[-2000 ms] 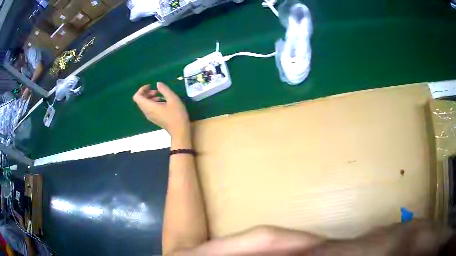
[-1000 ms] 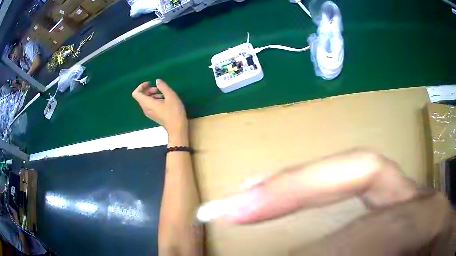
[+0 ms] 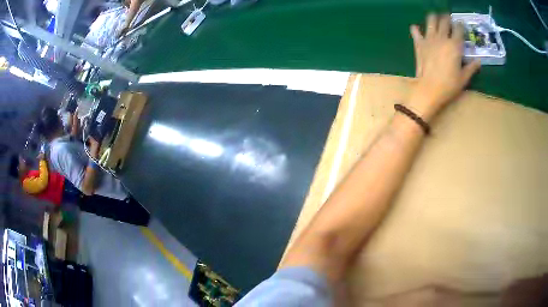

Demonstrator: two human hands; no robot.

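An open white unit (image 3: 494,53) with its circuit board showing lies on the green belt at the upper right. A white cord leaves its right side towards the picture's edge. My left hand (image 3: 443,57), with a dark bead bracelet, is at the unit's left side. Its fingers are spread and its thumb is near the unit's lower left corner; firm contact is unclear. My right hand cannot be made out; only a blurred brownish patch shows along the bottom right edge.
A cardboard mat (image 3: 481,180) lies under my left forearm. Left of it is a dark shiny bench (image 3: 234,198). Another white unit (image 3: 193,21) lies on the belt (image 3: 288,42) at the upper left. People (image 3: 66,159) are beyond the bench, near a cardboard box (image 3: 129,132).
The view has swung left, so belt and unit appear farther right. My left hand has come up to the unit's left side. My blurred right hand has left the picture.
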